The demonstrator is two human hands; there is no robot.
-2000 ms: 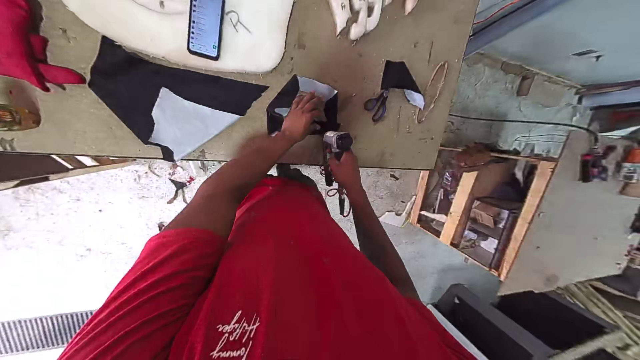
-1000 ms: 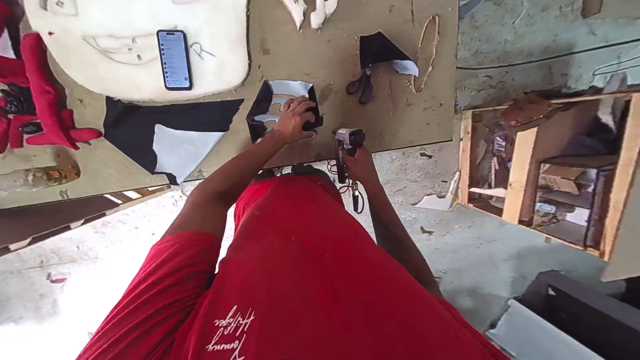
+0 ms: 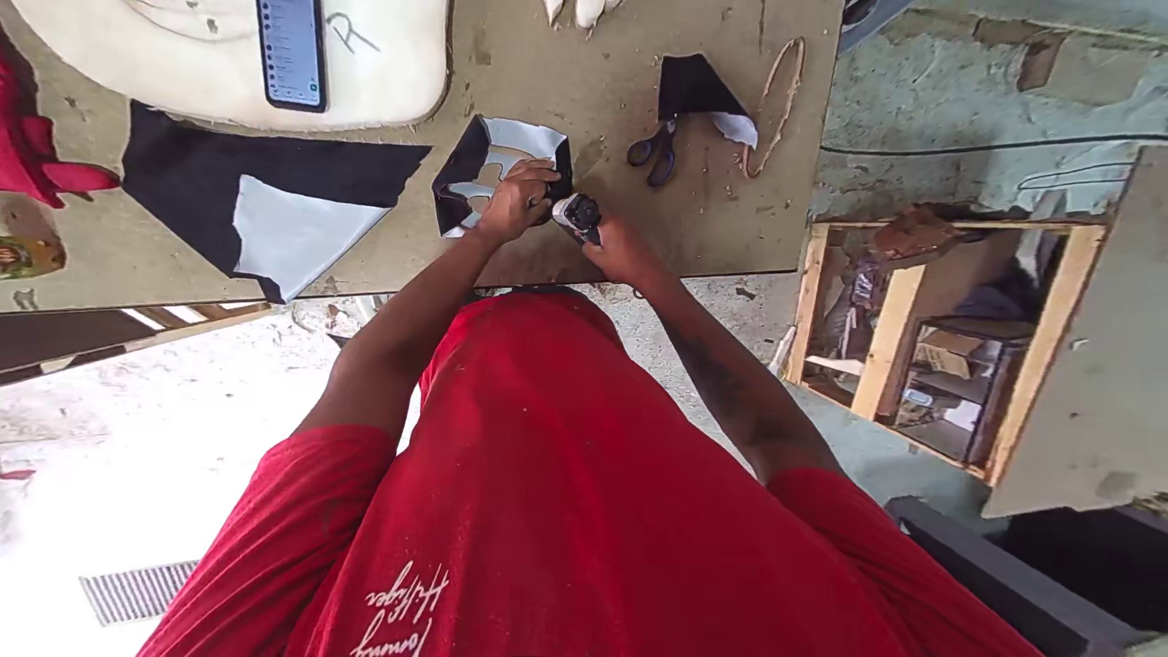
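Observation:
My left hand (image 3: 525, 199) presses on the right side of a small panel wrapped in black fabric with a white backing (image 3: 465, 178), which lies near the table's front edge. In my right hand (image 3: 620, 248) is a handheld power tool, probably a staple gun (image 3: 578, 214), its head at the panel's lower right corner beside my left fingers. Scissors with dark blue handles (image 3: 653, 157) lie to the right, against a black fabric scrap (image 3: 701, 89). A larger black fabric piece (image 3: 274, 164), partly folded to its white side, lies to the left.
A phone (image 3: 292, 55) rests on a cream padded panel (image 3: 392, 82) at the table's back left. Red fabric (image 3: 46, 164) and a bottle (image 3: 29, 255) lie at the far left. A loop of thin strip (image 3: 776, 109) lies right. A wooden-framed unit (image 3: 899, 338) stands beyond the table.
My right hand has brought the tool from the table's front edge up to the panel's corner, beside my left hand. My left hand stays on the panel.

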